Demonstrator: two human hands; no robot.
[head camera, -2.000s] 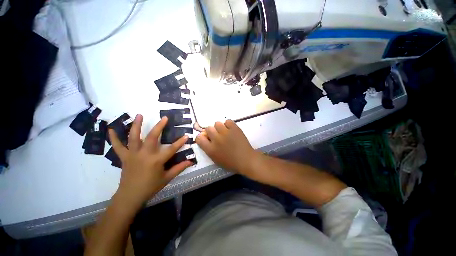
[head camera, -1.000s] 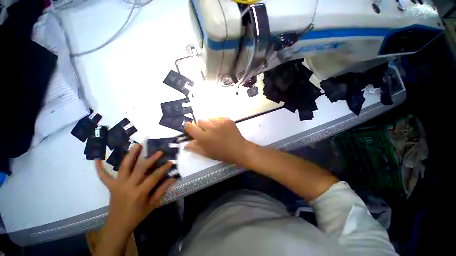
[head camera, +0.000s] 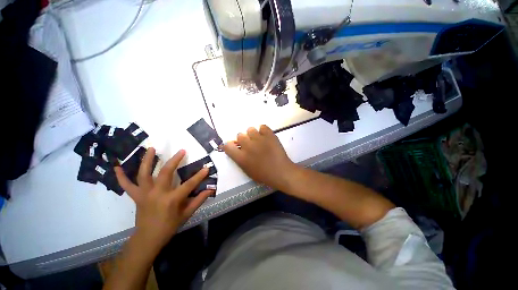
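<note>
Small black labels with white marks lie on the white table. A loose pile of them (head camera: 116, 148) is at the left. A single black label (head camera: 203, 133) lies tilted just left of my right hand. My left hand (head camera: 162, 198) is palm down with fingers spread, its fingertips on or over a few more black labels (head camera: 195, 169) near the table's front edge. My right hand (head camera: 258, 156) has curled fingers beside the single label's white end; a thin dark piece shows at its fingertips, and I cannot tell whether it is gripped.
A white sewing machine (head camera: 244, 45) with a blue stripe stands behind my right hand, its needle area brightly lit. Black pieces (head camera: 328, 93) are heaped under its arm. White papers (head camera: 62, 107) and black cloth (head camera: 25, 107) lie at the left. A green basket (head camera: 417, 175) stands below right.
The row of labels beside the machine plate has gone from there. The left pile has grown. One label now lies alone by my right hand. My left hand moved left, then slightly back right.
</note>
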